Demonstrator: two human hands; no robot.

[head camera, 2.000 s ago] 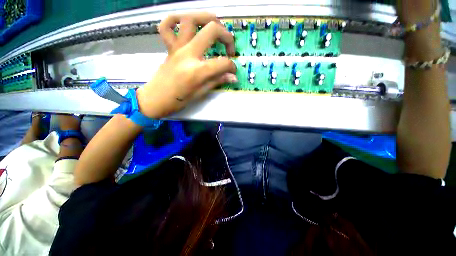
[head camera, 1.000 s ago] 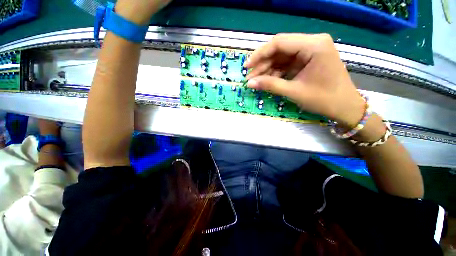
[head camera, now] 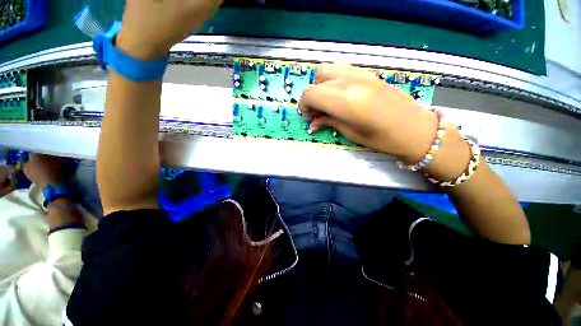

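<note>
A green circuit board panel (head camera: pixel 264 121) lies between the conveyor rails, with two rows of small circuits and small fitted components standing on it. My right hand (head camera: pixel 357 108), with two bracelets on the wrist, is over the middle of the panel. Its fingertips are bent down at the lower row; whether they hold a capacitor cannot be told. My left hand (head camera: pixel 167 22), with a blue wrist strap (head camera: pixel 130 60), is above the far rail at the top edge. It is blurred and partly cut off, so its fingertips and anything in them are hidden.
A blue component bin (head camera: pixel 468 16) heaped with parts is on the green mat (head camera: pixel 382 38) beyond the rails; another bin (head camera: pixel 25 25) is at far left. A second board panel (head camera: pixel 14 95) sits at the left on the conveyor (head camera: pixel 280 159). Another person's arm (head camera: pixel 57 191) is at left.
Since the first frame, my left hand has left the panel for beyond the far rail, and my right hand has come onto the panel. Since the last frame, my right fingertips moved to the lower row.
</note>
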